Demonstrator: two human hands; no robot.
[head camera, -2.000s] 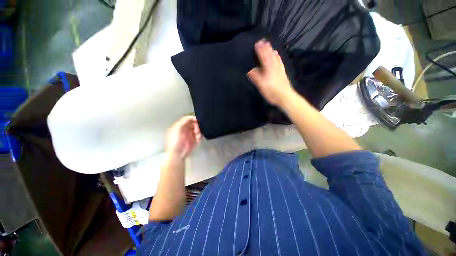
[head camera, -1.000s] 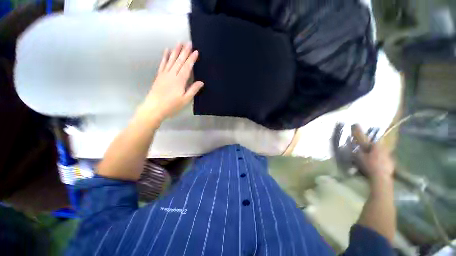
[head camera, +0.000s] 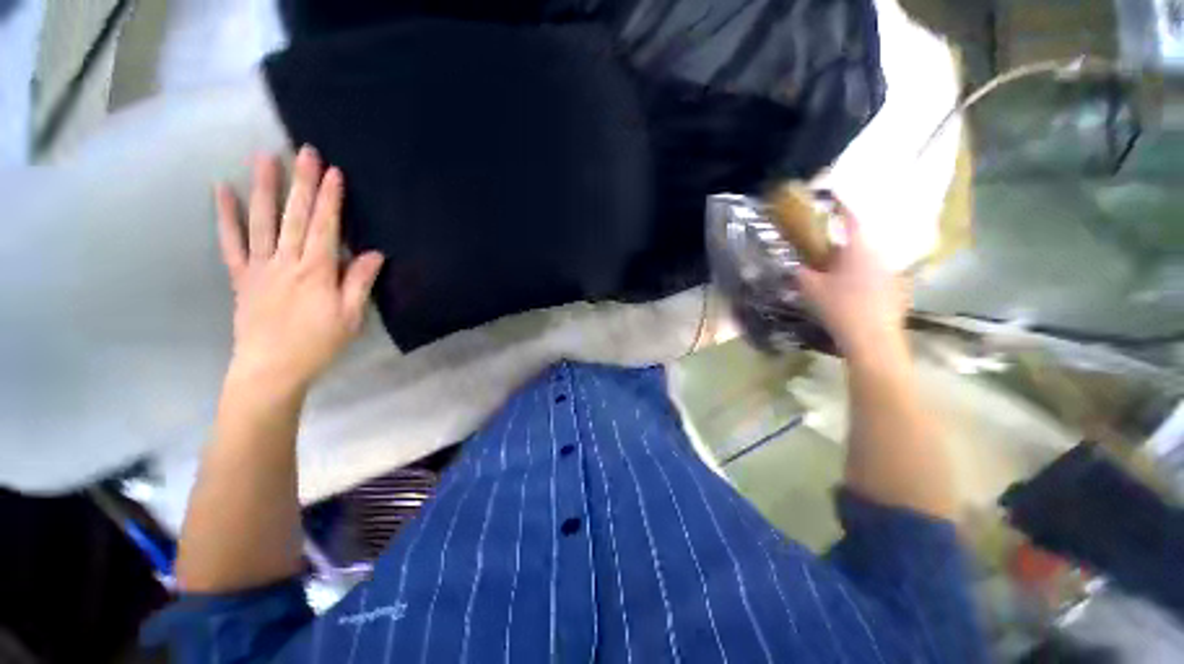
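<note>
The black garment (head camera: 500, 169) lies over the white padded board, its matt part flat in front of me and its shiny sheer part (head camera: 760, 52) gathered at the upper right. My left hand (head camera: 292, 266) rests flat with fingers spread on the board, beside the garment's left edge, the thumb at that edge. My right hand (head camera: 851, 279) holds the steam iron (head camera: 760, 266) by its tan handle at the garment's right side. The iron is blurred, and whether it touches the cloth cannot be told.
The padded board (head camera: 117, 285) extends left. White table cover (head camera: 915, 117) shows at the right, with a pale hose (head camera: 1006, 81) beyond it. A dark object (head camera: 1104, 519) is at the lower right. A blue frame (head camera: 136, 532) stands at the lower left.
My right hand has lifted the iron from the right side of the table and brought it left to the garment. My left hand stays spread beside the garment edge. The view has shifted.
</note>
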